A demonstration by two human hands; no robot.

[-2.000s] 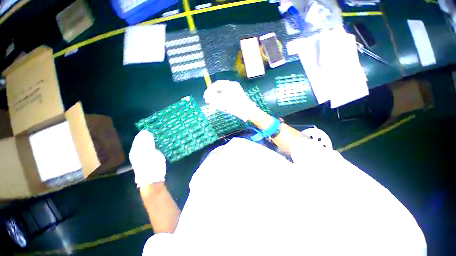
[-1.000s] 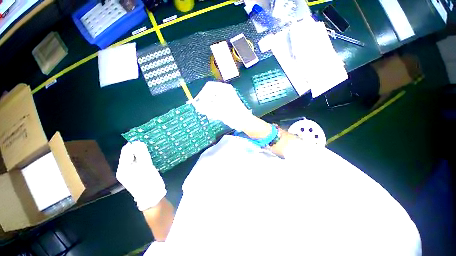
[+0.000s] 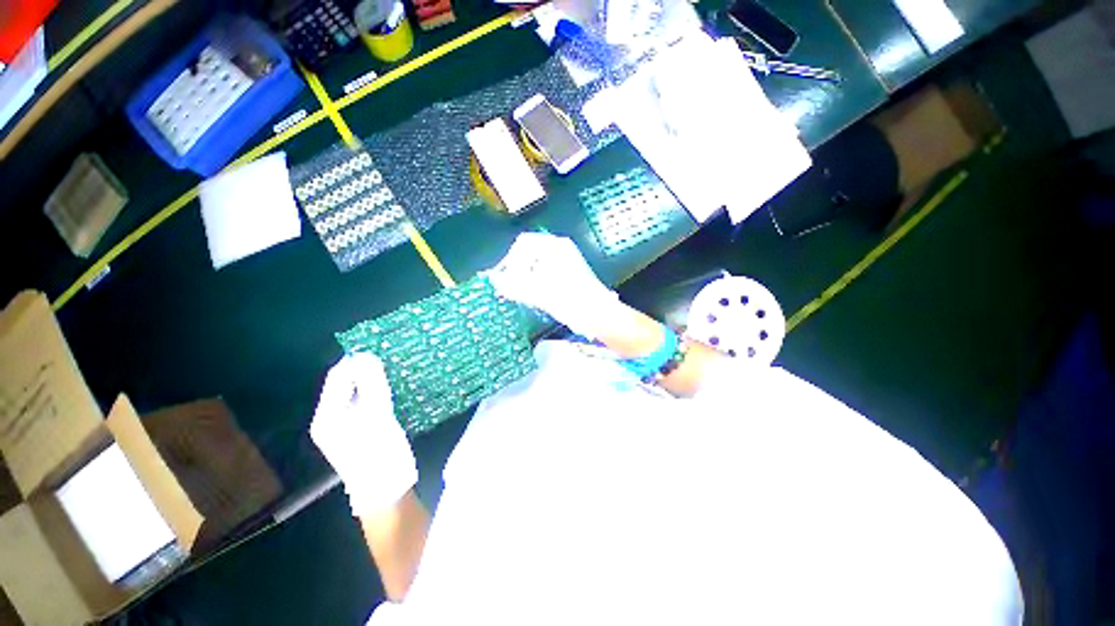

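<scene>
A green circuit board panel (image 3: 450,351) with rows of small repeated boards is held near the bench's front edge. My gloved left hand (image 3: 363,428) grips its left edge. My gloved right hand (image 3: 550,279) grips its upper right corner; the fingertips are blurred. A second green panel with pale round parts (image 3: 626,210) lies on the mat to the right of my right hand. A grid of pale round parts (image 3: 347,208) lies on the mat beyond the held panel.
Two phones (image 3: 506,166) (image 3: 551,133) lie near bubble wrap (image 3: 430,153), left of white papers (image 3: 715,135). A blue bin (image 3: 214,153) and white sheet (image 3: 250,210) are at far left. An open cardboard box (image 3: 157,479) is at left. A white round stool (image 3: 735,320) is at right.
The view has shifted and turned, bringing more of the blue bin and stool into view. The small panel once seen beneath my right hand no longer shows. Both hands still hold the green panel.
</scene>
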